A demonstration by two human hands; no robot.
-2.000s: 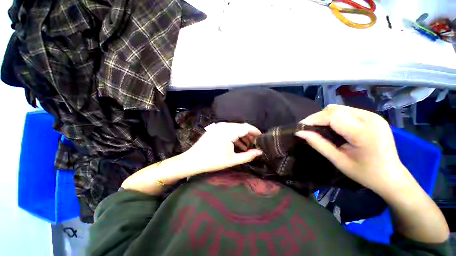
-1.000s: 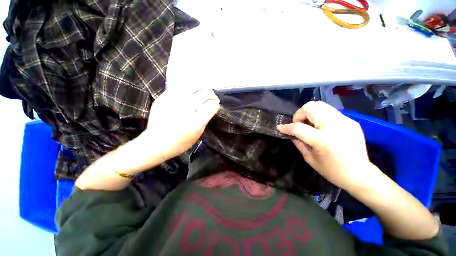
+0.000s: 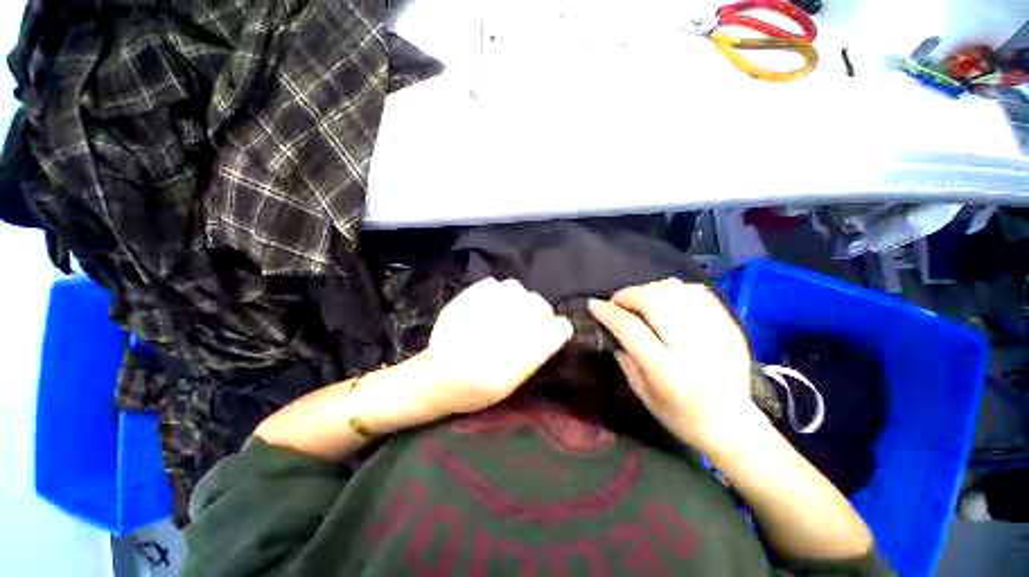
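Note:
My left hand point(image 3: 493, 340) and my right hand point(image 3: 680, 352) are close together over my lap. Both pinch the edge of a dark plaid fabric piece point(image 3: 587, 327), which shows between the fingertips. Plain dark cloth point(image 3: 553, 254) lies just behind the hands, below the table edge. The rest of the held piece is hidden under my hands. A white loop point(image 3: 803, 399) hangs beside my right wrist, over the blue bin.
A large plaid heap point(image 3: 147, 169) hangs over the table's left part. The white table point(image 3: 632, 147) holds scissors point(image 3: 767, 41) and a cluttered pile point(image 3: 979, 65). Blue bins stand at right point(image 3: 925, 372) and left point(image 3: 77, 417); dark cloth lies in the right one.
My hands have come together; a second ago they were apart with a plaid strip stretched between them. The left has moved down and right, the right to the left. The white loop now shows.

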